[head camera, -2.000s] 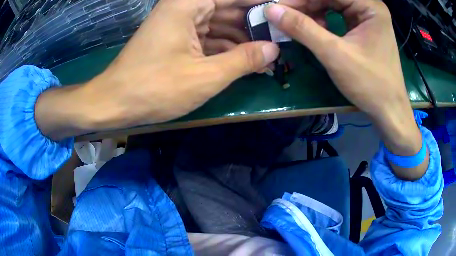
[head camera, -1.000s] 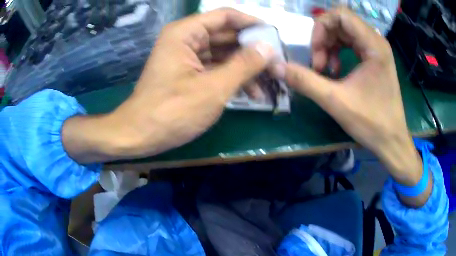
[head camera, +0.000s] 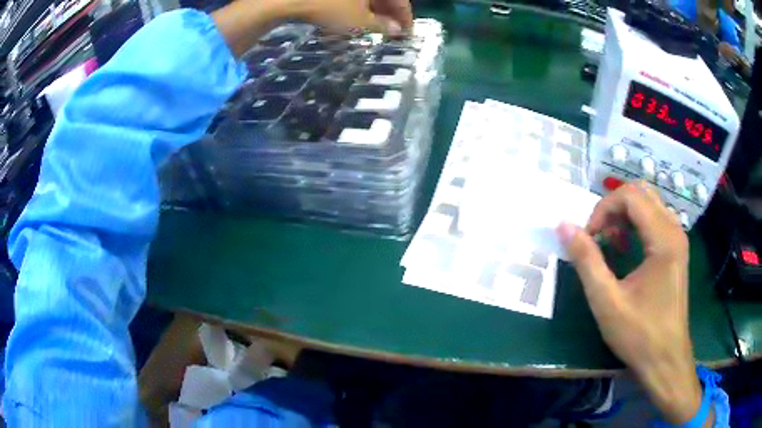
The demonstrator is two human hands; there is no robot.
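Note:
My left hand (head camera: pixel 376 15) is at the top edge, partly cut off, with its fingertips at the far end of the top clear tray (head camera: pixel 407 125). Whether it holds a module is not clear. The tray's pockets hold dark modules (head camera: pixel 313 113); the right-hand column shows white patches (head camera: pixel 368 132). My right hand (head camera: pixel 581 230) is at the right, thumb and index finger close together at the edge of a bright white paper (head camera: pixel 510 196). Glare hides whether they pinch it. Sticker sheets (head camera: pixel 430 251) with grey notched squares lie overlapped beneath.
A white power supply (head camera: pixel 614 109) with red digits stands behind my right hand. Black equipment (head camera: pixel 744 259) with a red display is at the right edge. An open box (head camera: pixel 171 359) with white scraps (head camera: pixel 205 384) is below the green bench's (head camera: pixel 251 276) front edge.
The view has shifted to show the trays, sheets and power supply. My hands, earlier together on a module with a white piece, are now apart, the left up at the tray, the right by the sheets.

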